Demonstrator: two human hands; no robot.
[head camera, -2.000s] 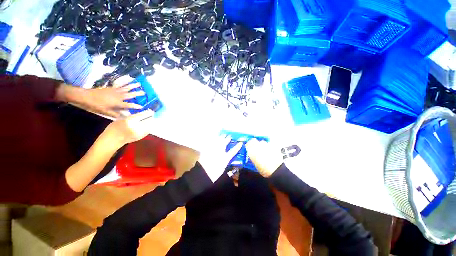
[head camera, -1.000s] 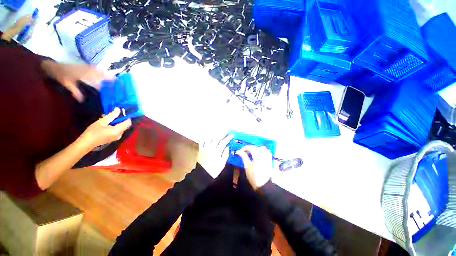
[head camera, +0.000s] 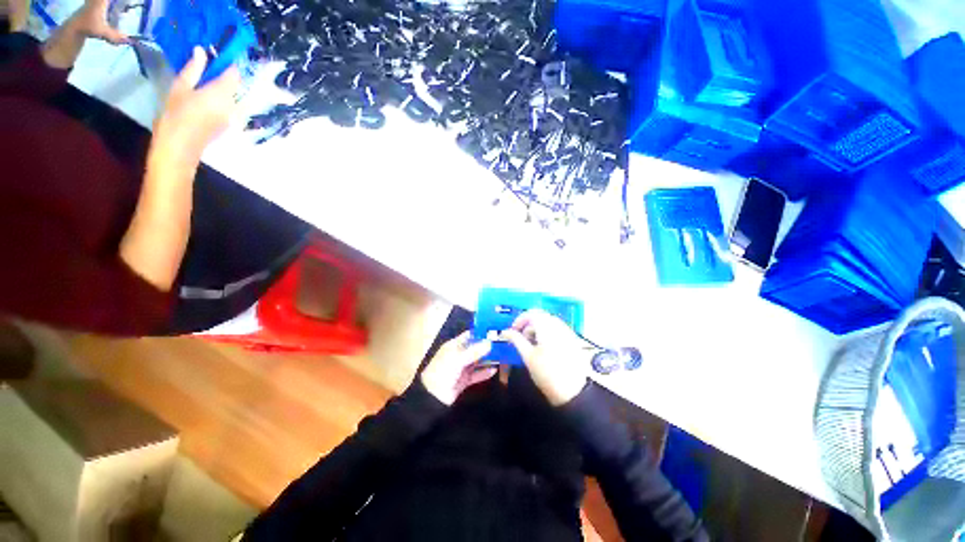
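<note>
A blue insert tray (head camera: 540, 300) lies at the table's front edge, in front of me. My left hand (head camera: 457, 365) is at its lower left corner, fingers bent against the tray. My right hand (head camera: 545, 355) lies over its right part, fingertips pinching a small cable end at the tray's recess. The black cable (head camera: 617, 360) runs out from under my right hand and lies coiled on the table to the right. The tray's lower part is hidden by my hands.
A cable heap (head camera: 455, 85) covers the back. Another blue tray (head camera: 688, 236) lies beside a smartphone (head camera: 758, 222), near tray stacks (head camera: 847, 254). A round basket (head camera: 850, 413) holds packs at right. A neighbour's hand (head camera: 196, 106) holds a blue tray (head camera: 199, 34). A red stool (head camera: 307, 318) stands below.
My left hand has moved down to the tray's lower left corner. My right hand stays over the tray. The neighbour's hands and tray have moved up and away. The camera view has shifted slightly.
</note>
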